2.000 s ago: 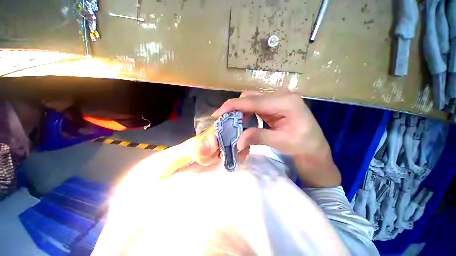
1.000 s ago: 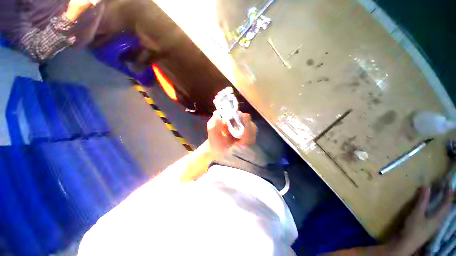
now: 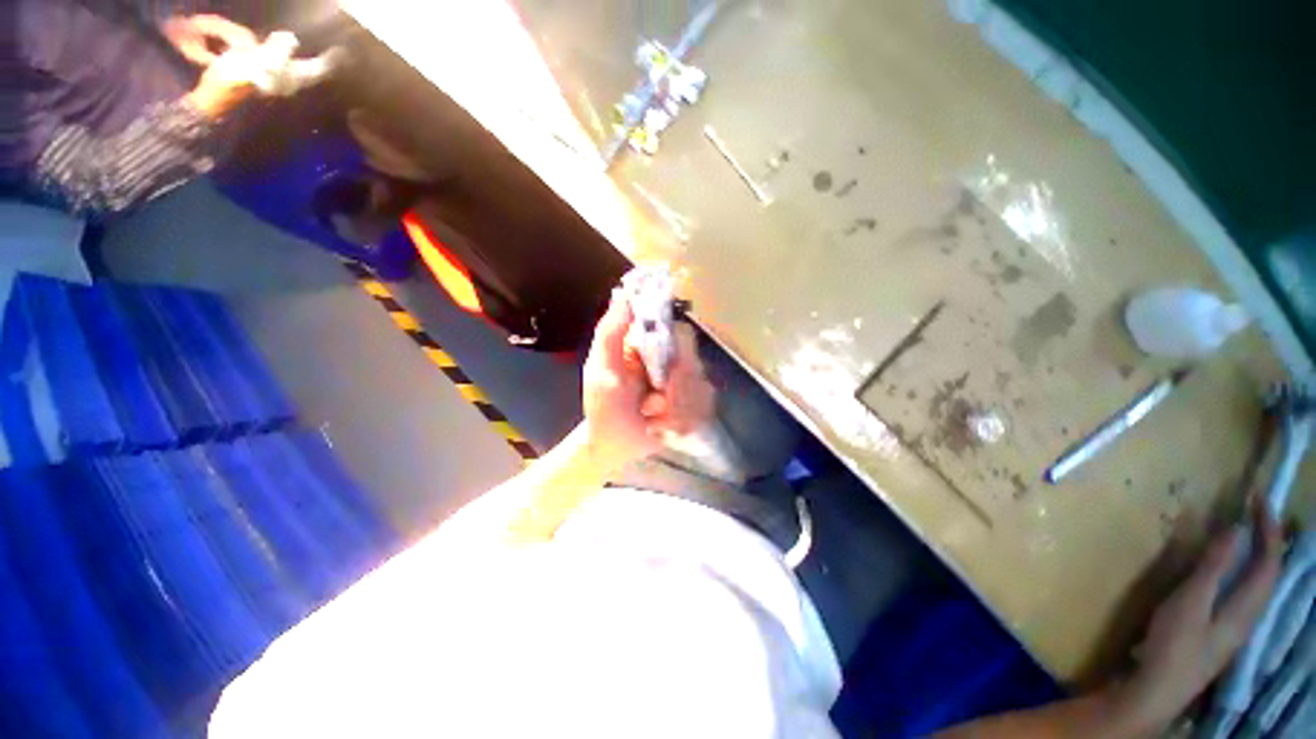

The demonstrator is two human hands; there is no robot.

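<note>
My left hand (image 3: 628, 390) is shut on a grey-white moulded limb (image 3: 652, 321), held up near the bench's front edge with its wide end up. Glare washes out its detail. My right hand (image 3: 1205, 614) reaches across the bench at the lower right. Its fingers touch the end of a row of grey limbs (image 3: 1277, 621); whether they grip one I cannot tell.
The tan bench (image 3: 808, 188) bears a stained square pad with a small white cap (image 3: 986, 426), a pen-like tool (image 3: 1119, 426), a white bottle (image 3: 1186, 321) and a clipped bundle (image 3: 660, 98). Blue crates (image 3: 202, 505) stand left. Another person's hands (image 3: 238, 65) show upper left.
My right hand has left the limb held before me and moved to the limb row. My left hand still holds a limb, now tilted differently. The view has turned left.
</note>
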